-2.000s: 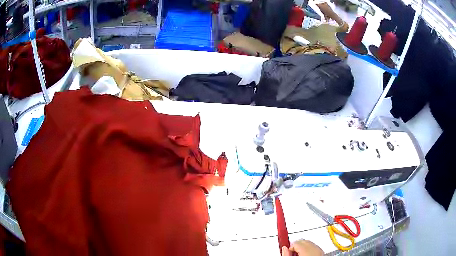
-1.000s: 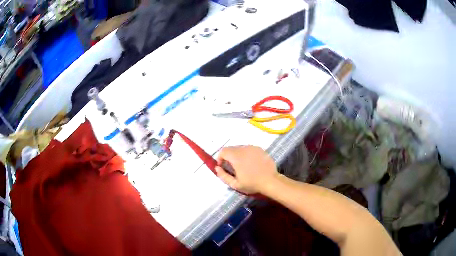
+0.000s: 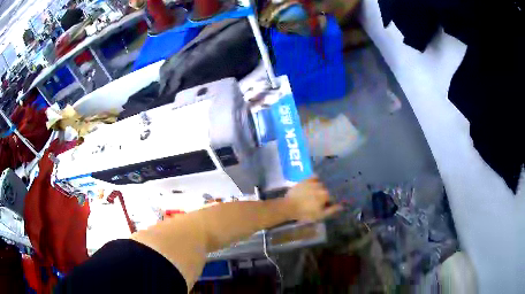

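Note:
The white sewing machine (image 3: 167, 138) with "JACK" lettering stands at centre left. My right hand (image 3: 311, 200) is at the machine's right end, below the blue "JACK" panel (image 3: 292, 138). It is blurred; I cannot tell whether its fingers hold anything. My forearm crosses the table's front from the lower left. A narrow red strip (image 3: 124, 208) hangs from near the needle end onto the white table. The dark red garment cloth (image 3: 52, 212) lies at the left. A bit of the scissors' red handle (image 3: 172, 213) shows behind my forearm. My left hand is out of the picture.
A dark fabric bundle (image 3: 213, 54) and khaki cloth (image 3: 78, 120) lie behind the machine. A blue crate (image 3: 311, 63) stands on the floor beyond it. Black fabric (image 3: 489, 86) lies on a white surface at the right. Crumpled cloth (image 3: 339, 258) is at the lower right.
The view has swung right. My right hand has let go of the red strip and moved to the machine's right end. The red strip now hangs loose.

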